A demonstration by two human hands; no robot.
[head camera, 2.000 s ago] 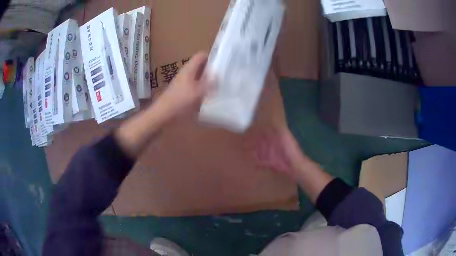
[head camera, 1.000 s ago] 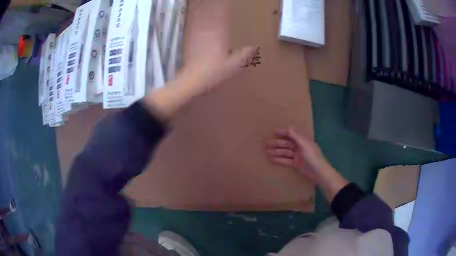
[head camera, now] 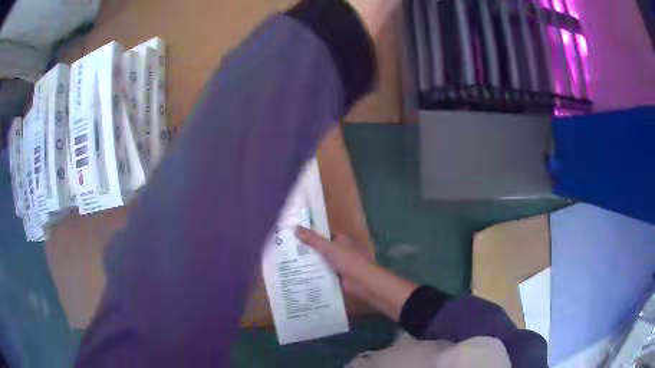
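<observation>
My right hand [head camera: 345, 262] holds a white retail box [head camera: 307, 302] over the near part of the brown cardboard sheet [head camera: 79, 277]. Its thumb lies on the box's printed back, which faces up; the other fingers are hidden. My left sleeve crosses the middle and hides the box's upper left part. Only my left wrist shows at the top edge; the left hand is out of the picture. Several white boxes [head camera: 92, 144] lean in a row at the left, fronts showing a pen-like device and a red square.
A roller conveyor [head camera: 495, 57] with dark bars stands at the upper right, lit pink at one side. A grey panel [head camera: 485, 154] and a blue panel [head camera: 607, 162] are below it. Brown, white and lavender-blue sheets [head camera: 600, 280] lie at lower right. A pale sleeve-like cloth shows top left.
My right hand was empty and now holds a box. My left arm has reached farther up and right, its hand leaving the picture. The view has shifted toward the conveyor.
</observation>
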